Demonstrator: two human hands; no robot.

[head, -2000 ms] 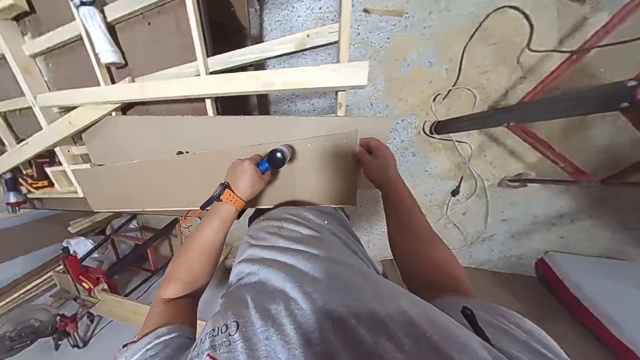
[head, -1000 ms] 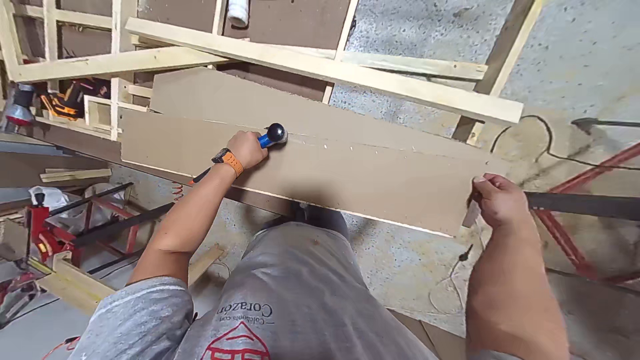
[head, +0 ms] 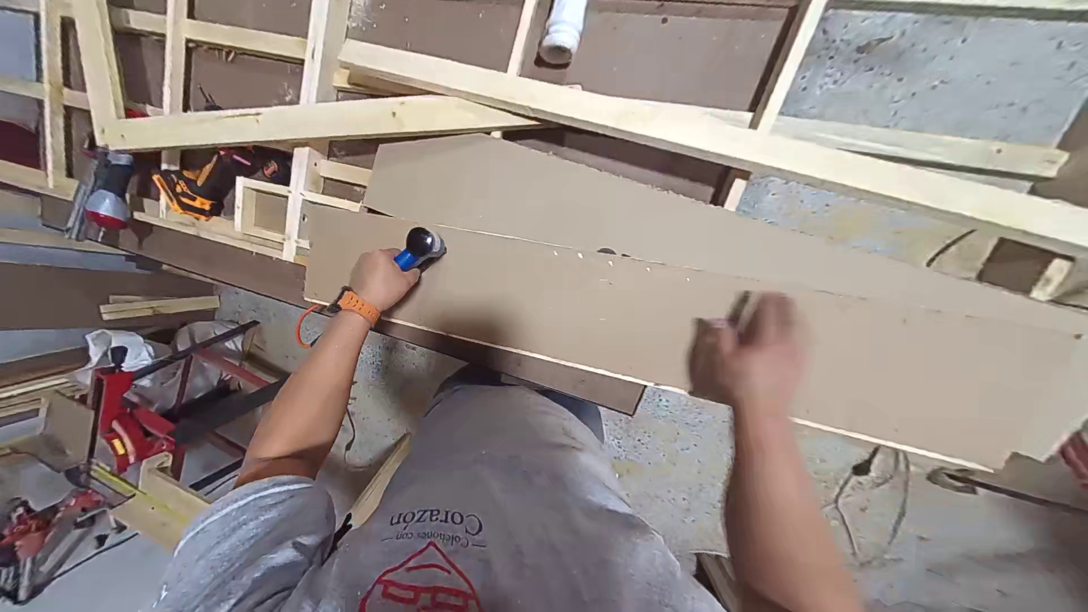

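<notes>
My left hand (head: 384, 280), with an orange-banded watch at the wrist, is closed around the blue handle of a pneumatic tool (head: 422, 248) with a round black cap. The tool rests over the left part of a long tan fiberboard panel (head: 527, 297); an orange hose shows by the wrist. My right hand (head: 761, 348) is motion-blurred above the panel's front edge, right of the middle, and whether it grips a small thing cannot be told. Behind, a second tan panel (head: 578, 195) lies partly under the first. Small pale specks dot the front panel near its back edge.
Pale wooden frame strips (head: 680, 140) cross behind the panels, with a white bottle (head: 563, 32) among them. At left are a yellow and black cordless tool (head: 191, 187), a red and gray tool (head: 109, 191) and a red metal stand (head: 127, 416). A cable (head: 892, 501) lies on the floor at right.
My right hand has left the front panel's right end and moved left along it. The left hand keeps hold of the tool, now nearer the panel's left end. The view has shifted left.
</notes>
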